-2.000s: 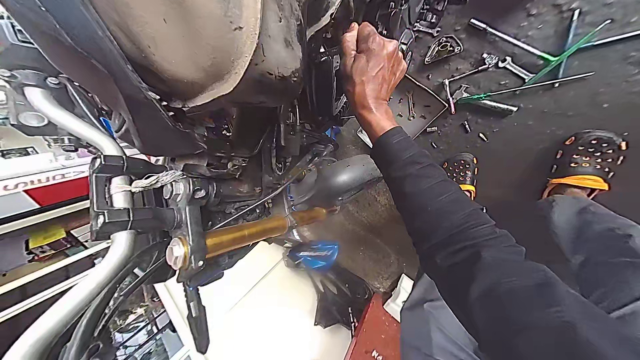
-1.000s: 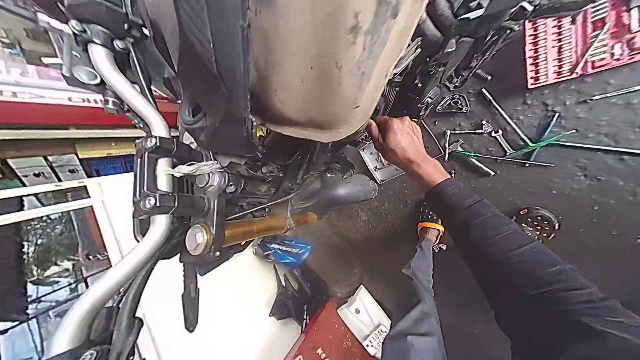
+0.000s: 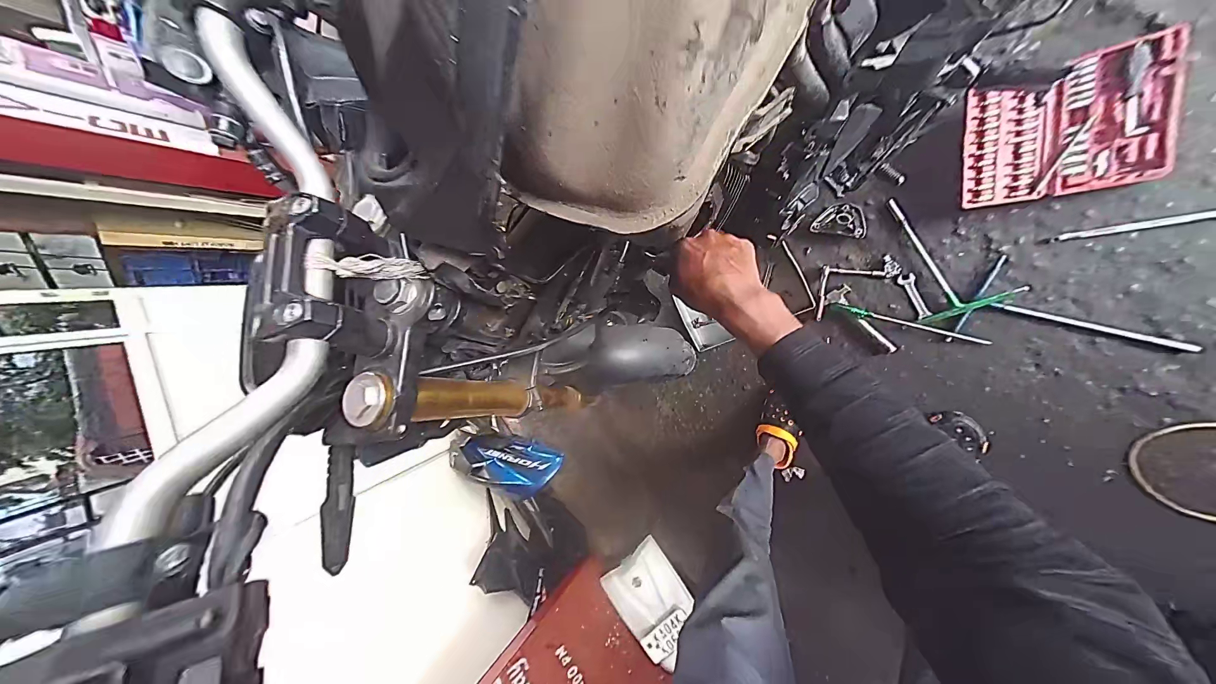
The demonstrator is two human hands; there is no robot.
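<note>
A motorcycle fills the upper left, with its bare tan fuel tank [image 3: 646, 104] above the exposed engine area. My right hand [image 3: 722, 280], in a black sleeve, reaches to the tank's lower edge. Its fingers are curled and their tips are hidden, so I cannot tell what they hold. Just under the hand lies a flat pale metal piece or tray [image 3: 703, 328]. Left of it are a rounded dark grey part [image 3: 632, 353], a gold fork tube [image 3: 470, 399] and the silver handlebar [image 3: 252, 104]. My left hand is out of view.
On the dark ground at right lie a red socket set case [image 3: 1073, 123], a combination wrench [image 3: 914, 296] and several long rods, such as a steel bar [image 3: 1102, 328]. A blue motorcycle panel [image 3: 513, 465], a red box [image 3: 579, 636] and my clog-shod foot [image 3: 779, 432] are lower down.
My right hand has moved down along the tank since the oldest frame and now sits with its fingertips out of sight. The view has shifted, bringing the red case into sight.
</note>
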